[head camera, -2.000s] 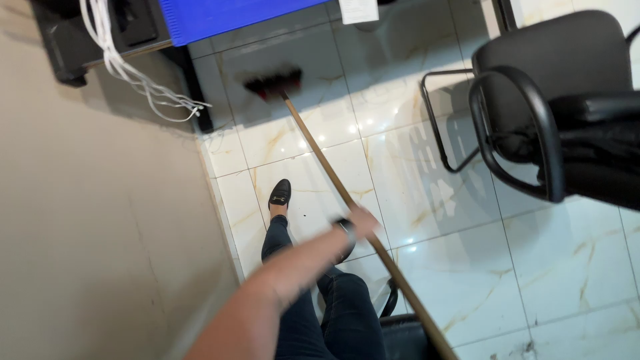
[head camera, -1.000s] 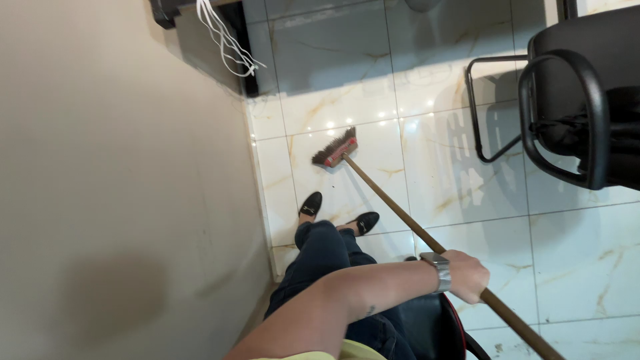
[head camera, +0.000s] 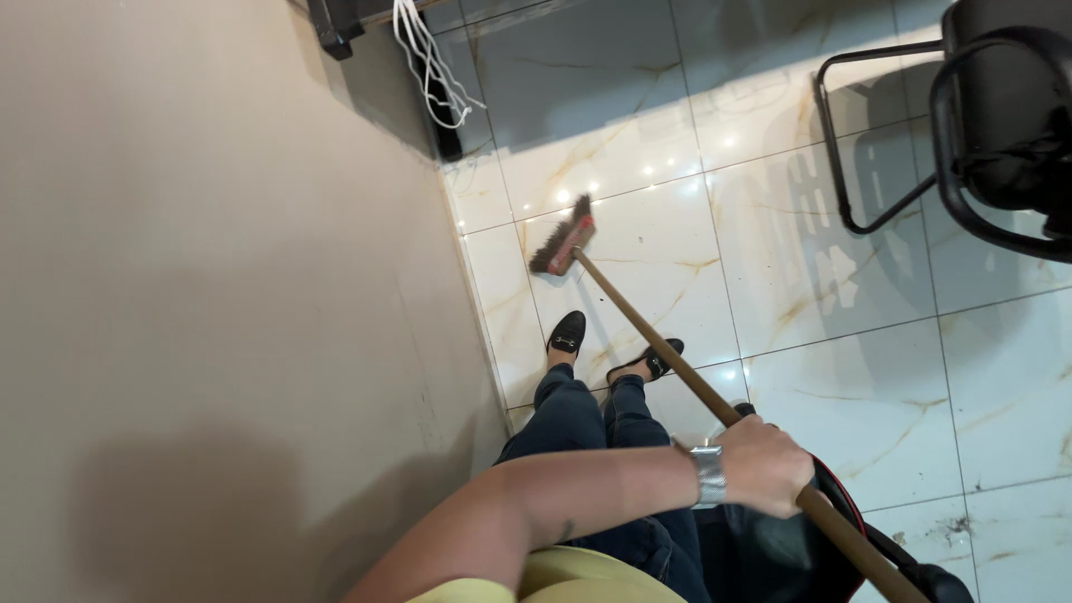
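My left hand (head camera: 766, 465), with a silver mesh watch band on the wrist, is closed around the wooden handle (head camera: 657, 339) of a push broom. The arm reaches across my front from the lower left. The handle runs diagonally from the bottom right up to the broom head (head camera: 569, 239), a red and wooden block with dark bristles. That head is at the tiled floor (head camera: 787, 368), just beyond my black shoes (head camera: 567, 332) and near the wall. Small dark specks lie on the tile right of the head. My right hand is out of view.
A beige wall (head camera: 251, 251) runs along the left. White cables (head camera: 431, 71) hang beside dark furniture (head camera: 335, 29) at the top. A black armchair (head camera: 1005, 117) with a tubular frame stands at right. Part of another black chair (head camera: 770, 544) is behind my legs, under my forearm.
From near the blue surface and cables two seconds ago, the broom head has come back close to my feet. Since one second ago it has shifted slightly toward the wall. My left hand has kept its grip.
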